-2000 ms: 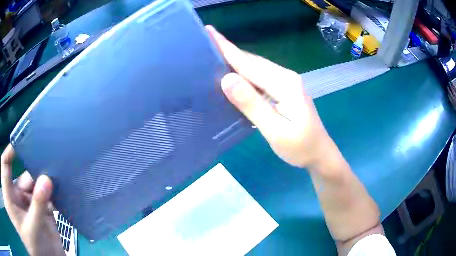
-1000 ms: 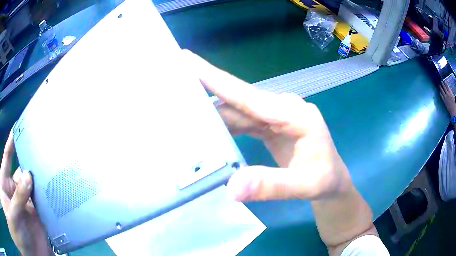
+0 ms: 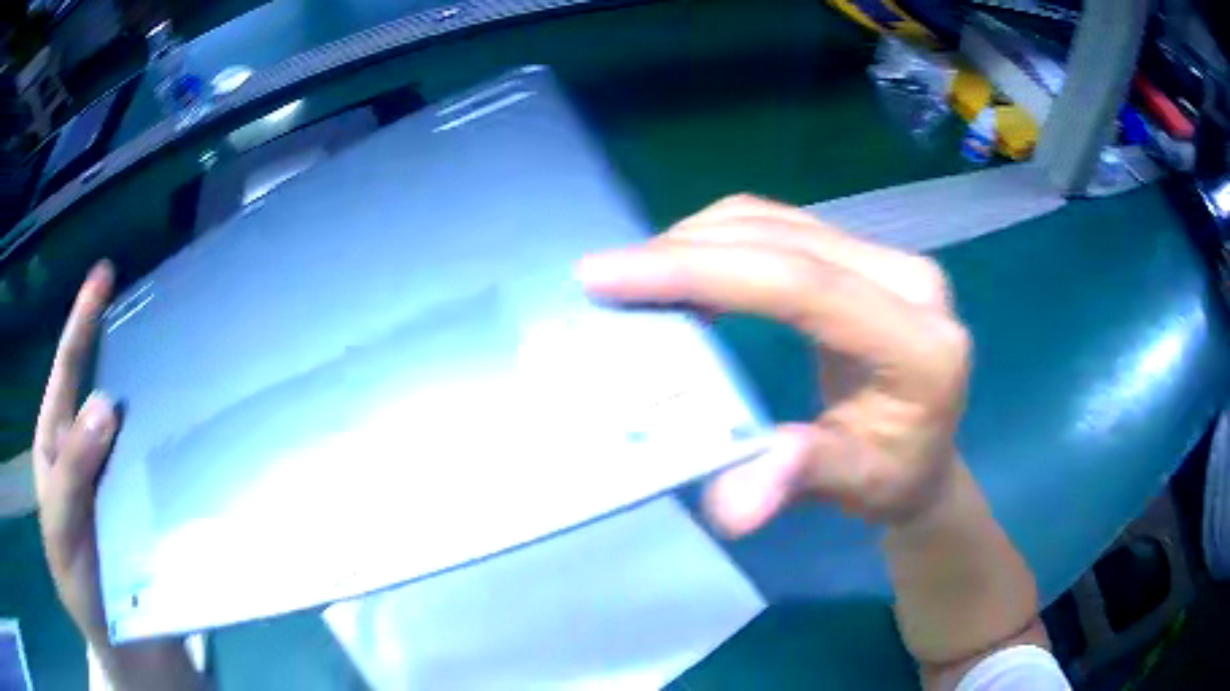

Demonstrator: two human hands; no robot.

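A silver-grey laptop bottom cover (image 3: 364, 365) is held tilted above the bench, with strong glare and some blur. Narrow slots show near its two far corners. My right hand (image 3: 836, 351) grips its right edge, thumb at the near right corner and fingers over the top. My left hand (image 3: 81, 459) holds its left edge. A white sheet (image 3: 567, 607) lies on the green bench below, partly hidden by the cover. Whether rubber feet sit in the slots is too blurred to tell.
A pale ribbed strip (image 3: 931, 216) edges the green bench top (image 3: 1079, 338). Beyond it is a darker green surface with a dark panel (image 3: 297, 155) on it. A pale post (image 3: 1095, 101), a clear bag and yellow items stand at upper right. A bottle is at upper left.
The cover has turned in my hands and is lower and flatter, its far edge now in view. My right hand has shifted up and right, fingers now over the cover's face. A dark panel shows beyond.
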